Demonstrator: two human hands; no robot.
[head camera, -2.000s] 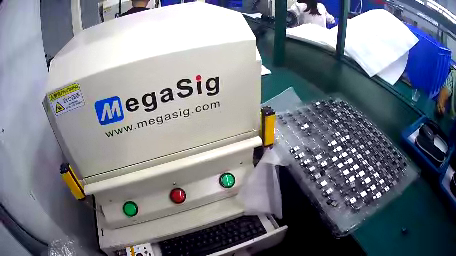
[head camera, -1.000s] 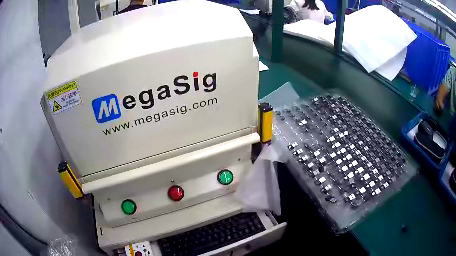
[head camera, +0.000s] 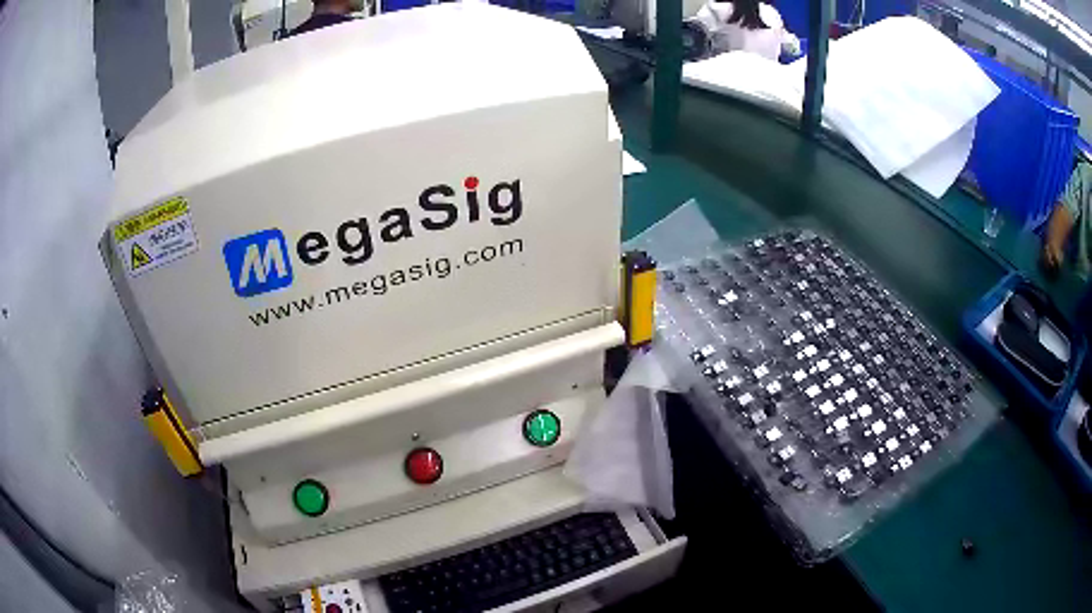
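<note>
Neither of my hands is in the picture. The cream shield box (head camera: 395, 347) stands in front of me with its lid down. Its front panel has a green button (head camera: 311, 497) at the left, a red button (head camera: 424, 466) in the middle and a green button (head camera: 543, 428) at the right. The inside of the box is hidden. A clear blister tray (head camera: 826, 545) lies on the bench to the right, with rows of small black dongles with white or silver ends. A black keyboard (head camera: 515, 563) sits in the drawer below the buttons.
Yellow-and-black posts (head camera: 641, 299) flank the box. A thin white sheet (head camera: 629, 449) hangs at its right. A small dark piece (head camera: 968, 547) lies on the green bench (head camera: 1018, 491). Blue trays (head camera: 984, 314) hold black items at the far right. People are partly visible behind and at the right edge.
The view has shifted very slightly. The person's arm at the right edge has moved a little. Nothing else has visibly changed.
</note>
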